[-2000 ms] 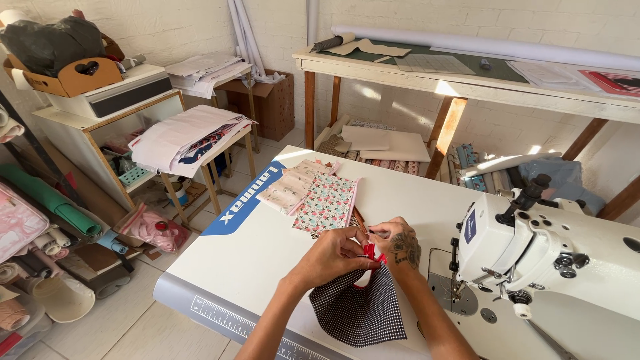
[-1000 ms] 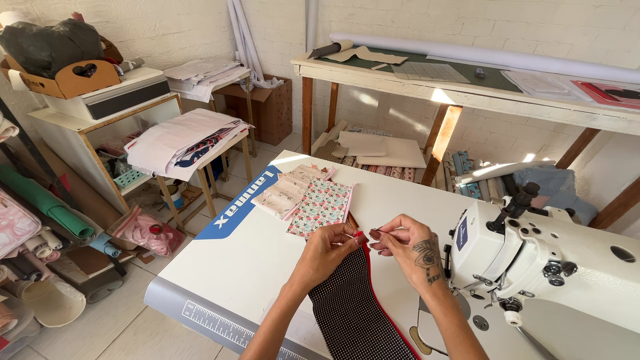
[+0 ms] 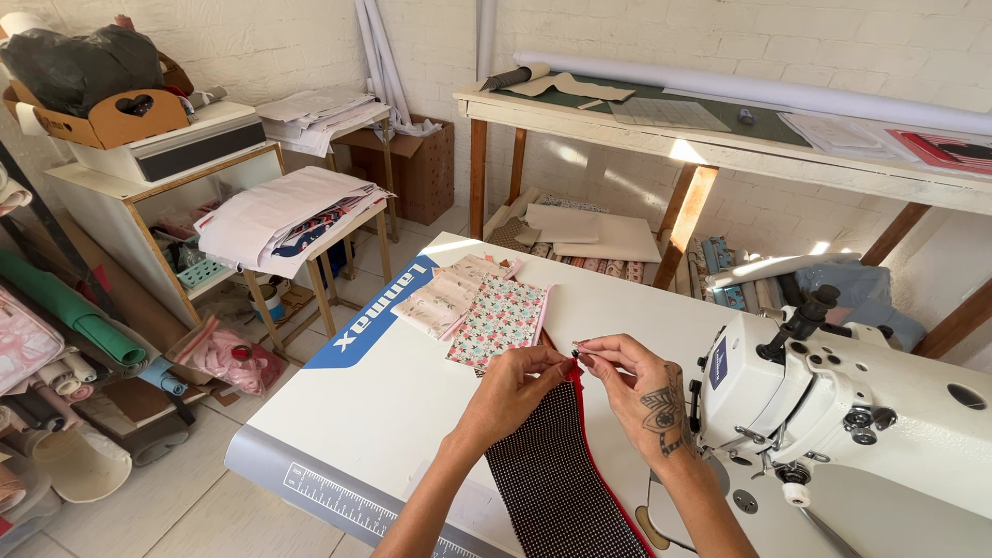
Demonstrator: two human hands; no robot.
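My left hand [image 3: 518, 391] pinches the top end of a black fabric piece with small white dots [image 3: 554, 473], which hangs down toward the table's near edge. A red zipper tape [image 3: 590, 446] runs along its right side. At that top end, my right hand [image 3: 639, 395] holds a small dark piece, perhaps a zipper slider, between thumb and fingers. The two hands nearly meet there. Beyond them lie a floral fabric piece [image 3: 500, 322] and a beige leaf-print piece [image 3: 446, 298], partly overlapping on the white sewing table [image 3: 372, 411].
An industrial sewing machine [image 3: 837, 403] stands close on the right. Behind is a long wooden table [image 3: 573, 116] with a cutting mat and paper. At left are a small table [image 3: 287, 217] stacked with paper and fabric, shelves, and rolls of material [image 3: 77, 310].
The dotted fabric was bunched under my hands two seconds ago; it now hangs as a long strip, its red edge showing. My hands stay close together at its top end.
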